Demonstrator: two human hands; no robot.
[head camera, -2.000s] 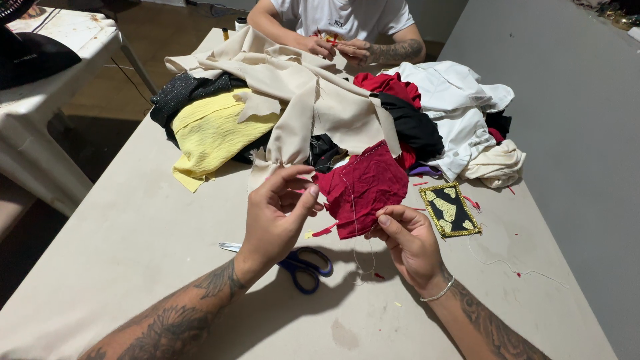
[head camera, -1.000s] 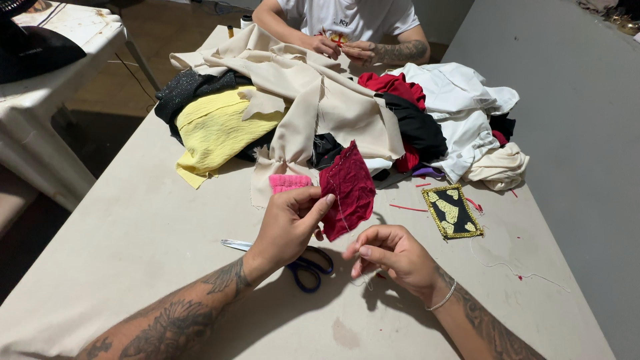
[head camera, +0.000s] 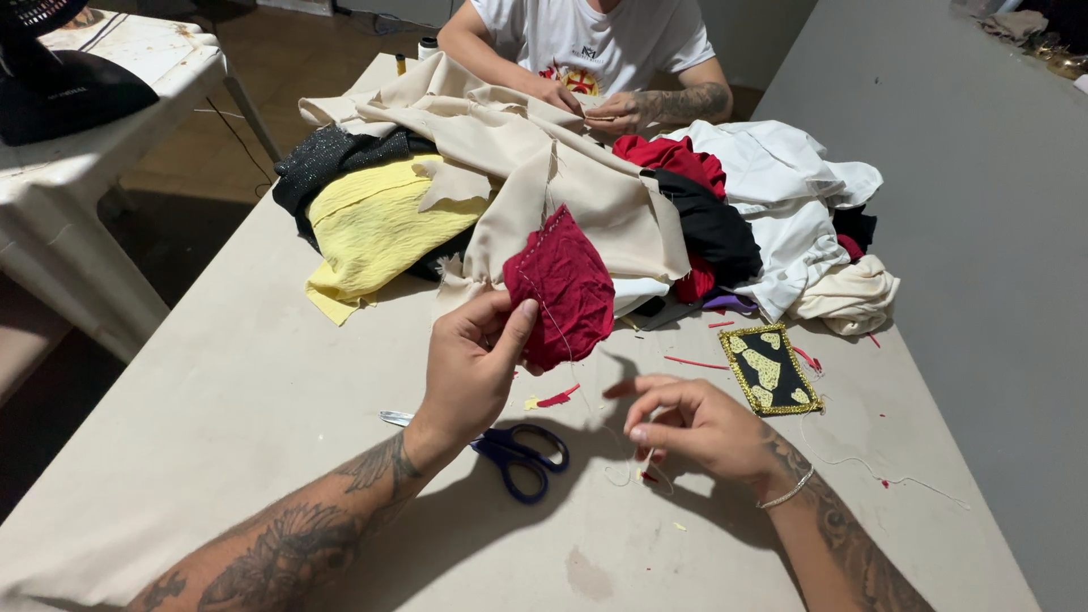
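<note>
My left hand (head camera: 476, 365) grips a dark red fabric piece (head camera: 569, 293) by its lower left edge, thumb in front. Light stitches run along its upper left side, and a loose pale thread trails down from it. To the right, my right hand (head camera: 693, 425) hovers over the table with fingers curled and apart; whether it pinches a needle or thread I cannot tell. Blue-handled scissors (head camera: 523, 459) lie on the table, partly behind my left wrist. Right of the hands lies a black patch with gold trim and pale shapes (head camera: 765, 370).
A pile of cloth spans the table's far part: beige fabric (head camera: 510, 153), yellow fabric (head camera: 391, 221), white fabric (head camera: 765, 178). Red scraps (head camera: 557, 397) and threads are scattered nearby. Across the table a person works with both hands. A fan (head camera: 64, 93) stands on a white plastic table (head camera: 161, 110) at left.
Two seconds ago both hands were at the red fabric; now only my left hand holds it. The pink surface seen at its left one second ago no longer shows.
</note>
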